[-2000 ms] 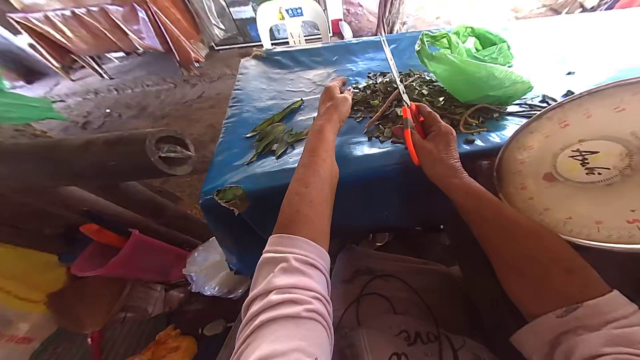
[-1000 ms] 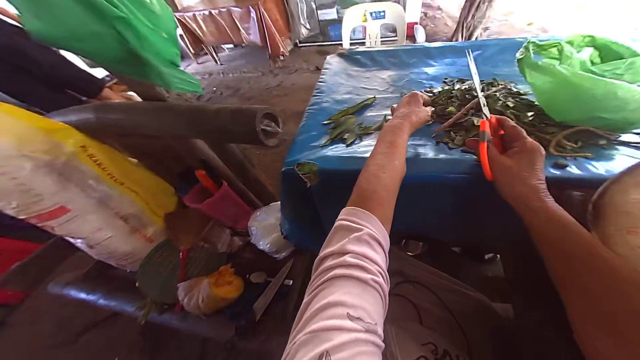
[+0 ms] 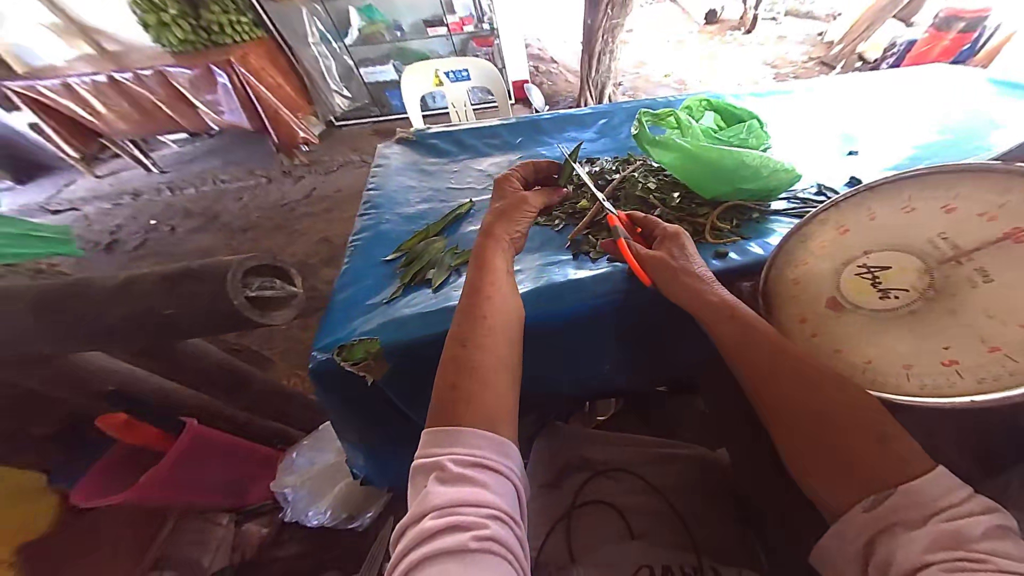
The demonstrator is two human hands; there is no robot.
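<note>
Between the thumb and fingers of my left hand (image 3: 524, 200) is a green leaf (image 3: 570, 162), held upright over the pile. My right hand (image 3: 664, 254) grips scissors with orange handles (image 3: 628, 244); their blades point up and left and meet the leaf. Whether the blades are closed on it cannot be told. Beneath both hands spreads a heap of cut leaves (image 3: 660, 194) with a brown stick (image 3: 596, 210) on it. Several whole leaves (image 3: 428, 252) lie on the blue table cover (image 3: 408, 172), left of my left forearm.
A green plastic bag (image 3: 712, 152) rests against the back of the heap. At right, a large round dial scale (image 3: 896, 280) stands near my right forearm. Behind the table is a white plastic chair (image 3: 456, 84). A pink container (image 3: 192, 472) and a clear plastic bag (image 3: 324, 480) are low at left.
A leaf now stands up in my left hand against the scissor blades; it was not visible there earlier. The view swung left and back. My right hand still holds the scissors.
</note>
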